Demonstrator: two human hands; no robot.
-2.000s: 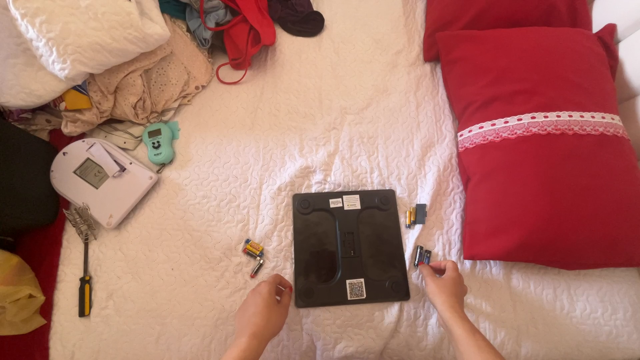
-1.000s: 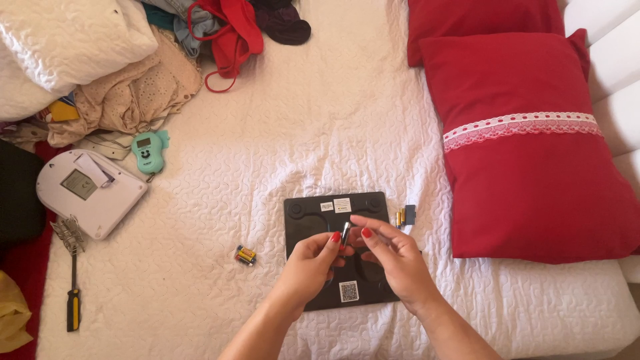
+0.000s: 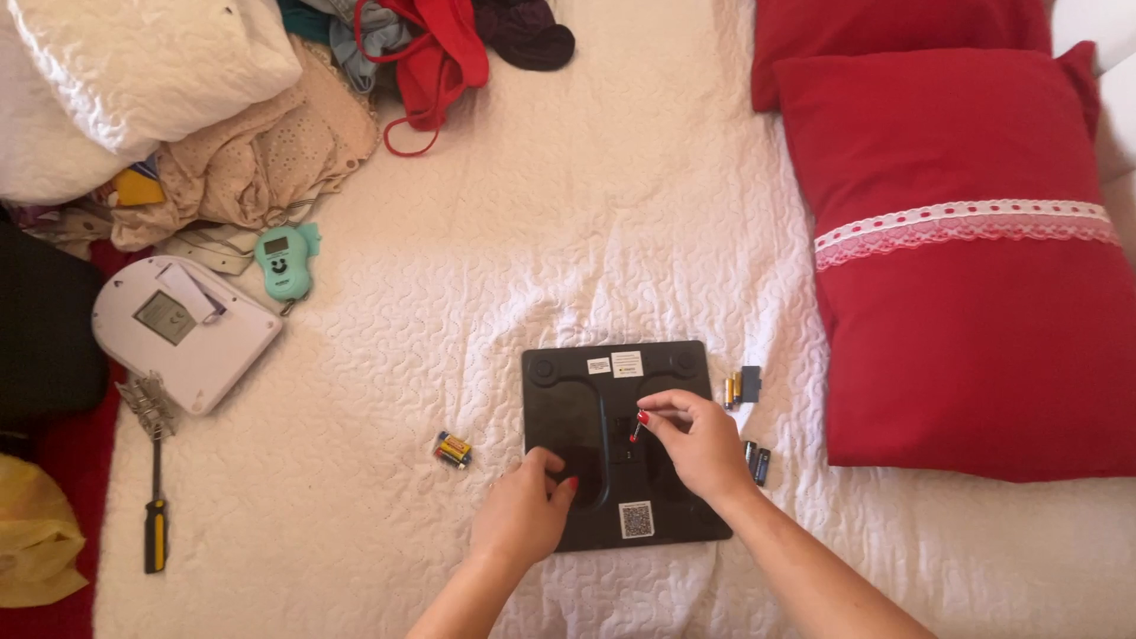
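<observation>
A black square scale (image 3: 568, 399) lies underside up on the quilted bedspread, its battery compartment (image 3: 627, 444) at the middle. My right hand (image 3: 697, 444) pinches a small battery (image 3: 636, 429) between thumb and finger, over that compartment. On the scale's left edge rests my left hand (image 3: 528, 506), fingers curled, with no object visible in it. Yellow batteries (image 3: 453, 449) lie left of the scale. Right of it are two slim yellow batteries (image 3: 732, 390) beside a dark battery cover (image 3: 751, 384), and two dark batteries (image 3: 758, 462) near my right wrist.
At the left lie a white scale (image 3: 213, 355), a turquoise hanging scale (image 3: 286, 264) and a yellow-and-black handled tool (image 3: 156, 532) with a metal tangle at its tip. Heaped clothes (image 3: 240, 169) occupy the upper left; red cushions (image 3: 958, 355) lie at the right.
My hands were together over the scale a second ago. They have moved apart, the left to the scale's left edge, while the right holds a battery above the compartment.
</observation>
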